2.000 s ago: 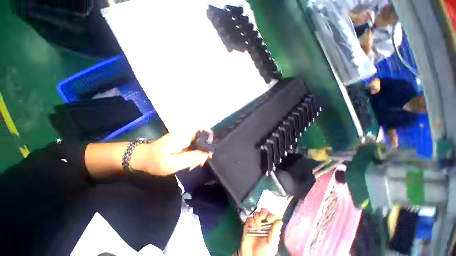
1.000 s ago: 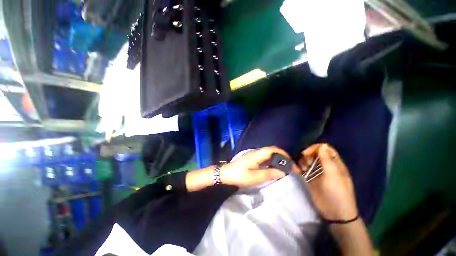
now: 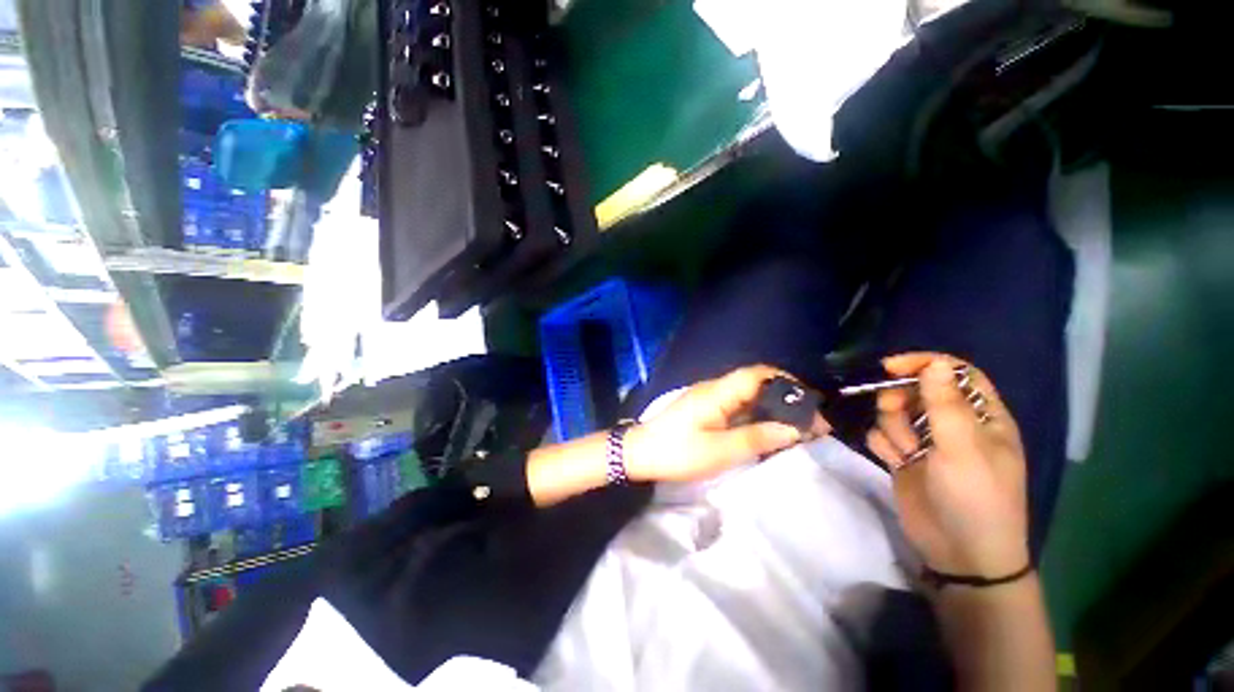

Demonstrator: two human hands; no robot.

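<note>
My left hand [image 3: 711,430], with a metal bracelet at the wrist, holds a small black part [image 3: 788,402] between thumb and fingers above my lap. My right hand [image 3: 951,453], with a dark band at the wrist, holds several thin metal pins [image 3: 980,398] among its fingers. One metal pin [image 3: 877,387] sticks out from the right fingertips toward the black part. I cannot tell whether its tip touches the part.
A black tray [image 3: 430,203] with rows of black parts bearing silver pins lies on the green bench at the upper left. A blue crate [image 3: 591,354] is below its edge. White sheets [image 3: 826,61] lie at the top. Shelves with blue bins stand far left.
The right hand has moved a little away from the left and turned, and one pin now points at the black part. The left hand still holds the part, shifted slightly up.
</note>
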